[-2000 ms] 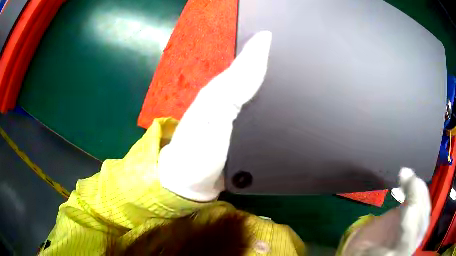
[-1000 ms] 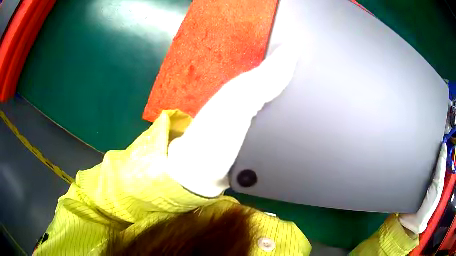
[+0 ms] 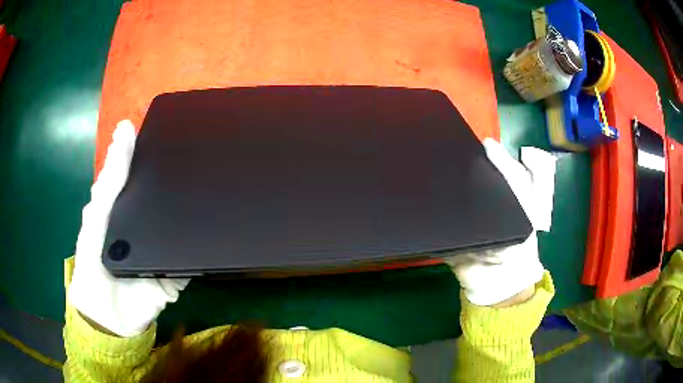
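A tablet (image 3: 314, 179) is held back cover up above an orange-red foam pad (image 3: 299, 45). The back looks dark grey, with the round rear camera (image 3: 119, 250) at the near left corner. The near side edge shows as a thin dark strip. My left hand (image 3: 123, 254), in a white glove, grips the left end, with fingers partly hidden under the tablet. My right hand (image 3: 509, 239), also in a white glove, holds the right end, with fingers partly under the near right corner. The screen faces down and is hidden.
A blue tape dispenser (image 3: 573, 112) with a yellow roll stands at the upper right beside a small jar (image 3: 535, 71). A white cloth or paper (image 3: 541, 183) lies near my right hand. Farther right, another tablet (image 3: 647, 202) lies on orange-red foam, near another person's yellow sleeve (image 3: 636, 314).
The tablet has moved lower and away from my face, and its back looks darker. My left hand has moved left to its end. The dispenser and jar have come into view.
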